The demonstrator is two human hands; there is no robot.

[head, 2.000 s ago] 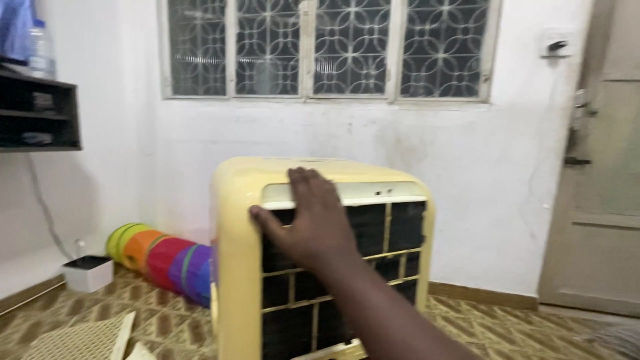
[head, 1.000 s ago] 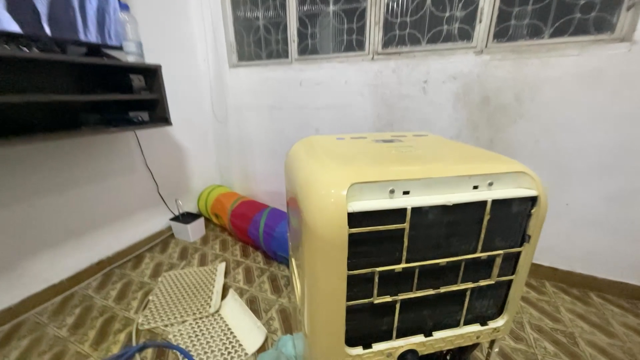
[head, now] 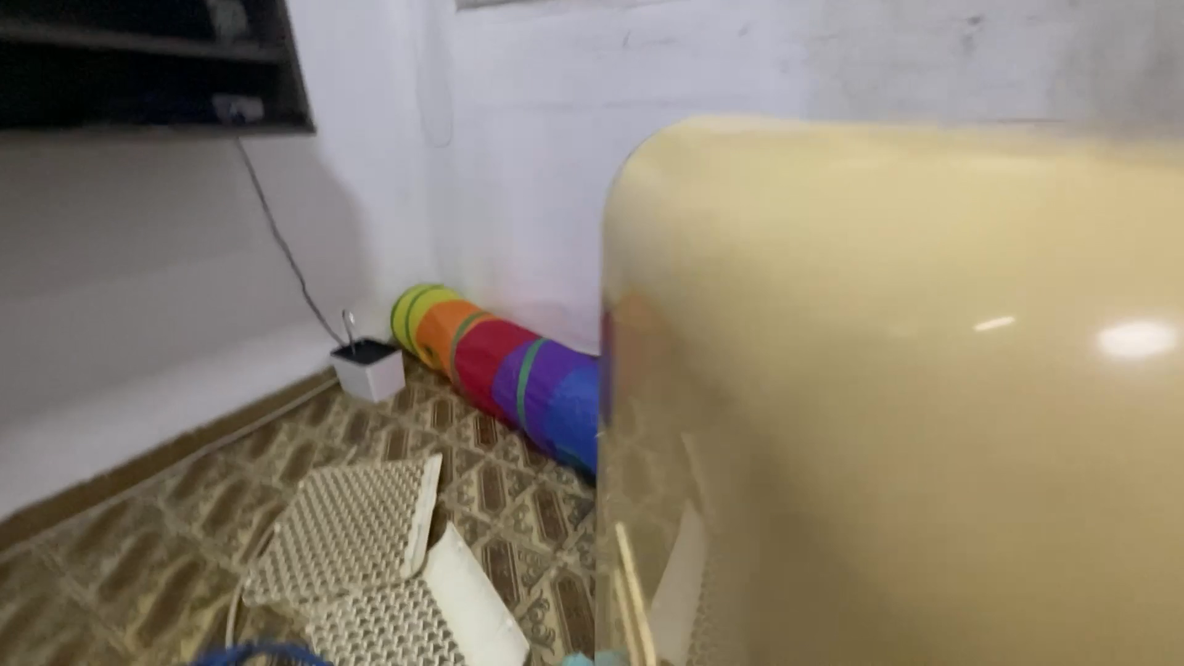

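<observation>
Neither of my hands shows in the head view at this moment. The cream plastic housing of an air cooler [head: 888,388] fills the right half, close to the camera, with a smooth, glossy side facing me. Its slotted back face with dark panels is out of sight. On the patterned floor to its left lie a perforated cream grille panel [head: 342,527] and a second perforated panel [head: 476,597] with a plain cream edge, touching or overlapping the first.
A multicoloured fabric play tunnel [head: 490,361] lies along the wall, partly hidden by the housing. Near the corner stands a small white box [head: 370,372] with a dark top. A dark wall shelf [head: 148,69] hangs at upper left. Blue cable or hose [head: 259,654] shows at the bottom edge.
Two seconds ago a hand lay on the cooler's slotted face; one second ago it was gone from view. The cooler now shows a plain side instead of that face, and looms much larger.
</observation>
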